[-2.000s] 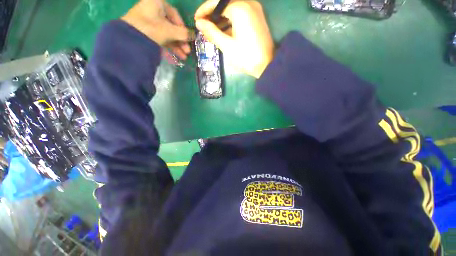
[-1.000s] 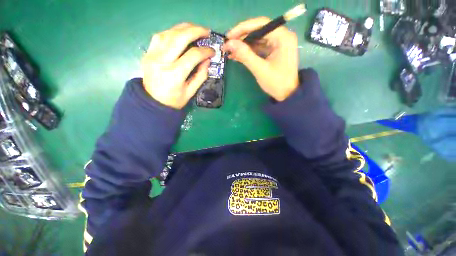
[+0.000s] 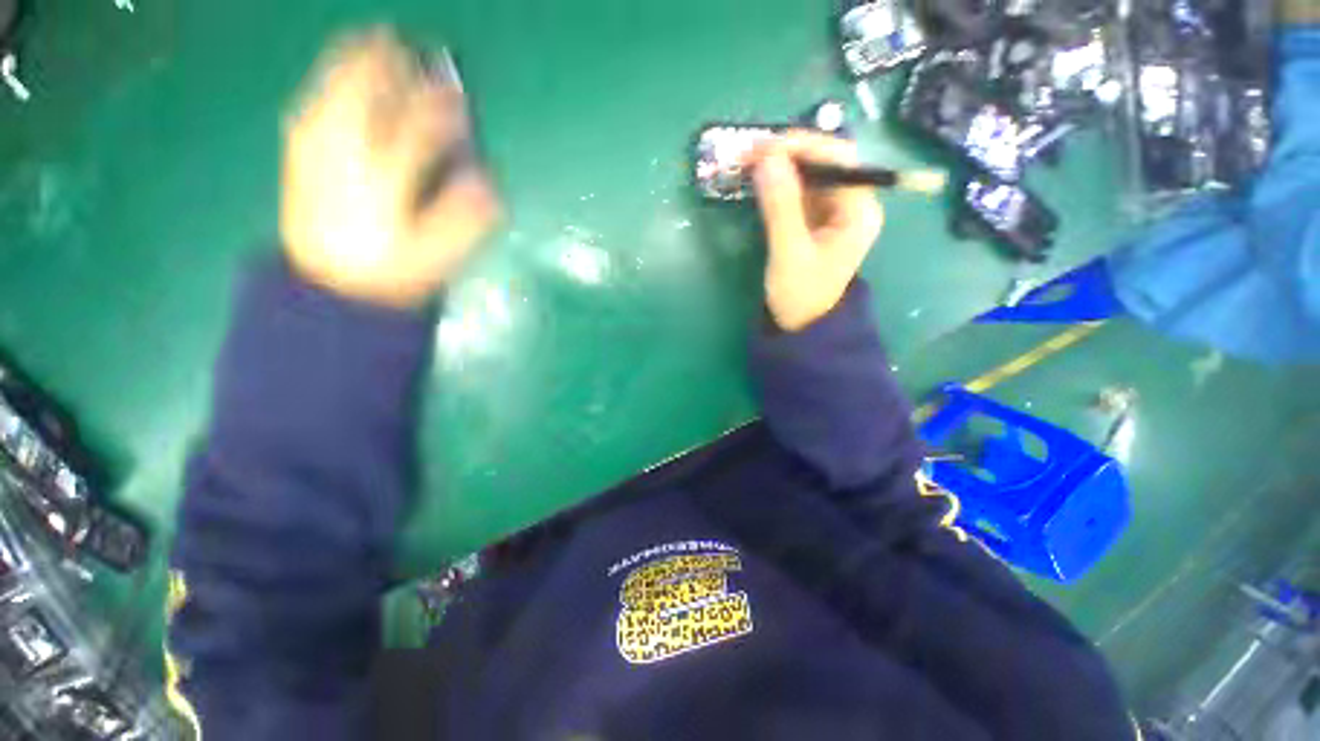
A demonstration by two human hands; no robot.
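My left hand (image 3: 374, 181) is blurred, at the upper left over the green mat. It is closed around a dark phone unit (image 3: 446, 84), of which only a dark edge with a pale sliver shows past the fingers. My right hand (image 3: 818, 239) holds a thin dark pen-like tool (image 3: 854, 175) with a pale end pointing right. Its fingertips are at another open phone unit (image 3: 727, 157), black with a silvery inside, lying on the mat. The fingers cover part of this unit; whether they grip it I cannot tell.
A heap of dark units (image 3: 999, 138) lies at the upper right, beside another person's blue sleeve (image 3: 1230, 268). A blue plastic stool (image 3: 1035, 485) stands beyond the mat edge. More units and a clear tray (image 3: 58, 637) are at lower left.
My hands have moved apart. My left hand has gone left with the unit both hands were at; my right hand has reached the second unit, tool still held. The view has shifted right.
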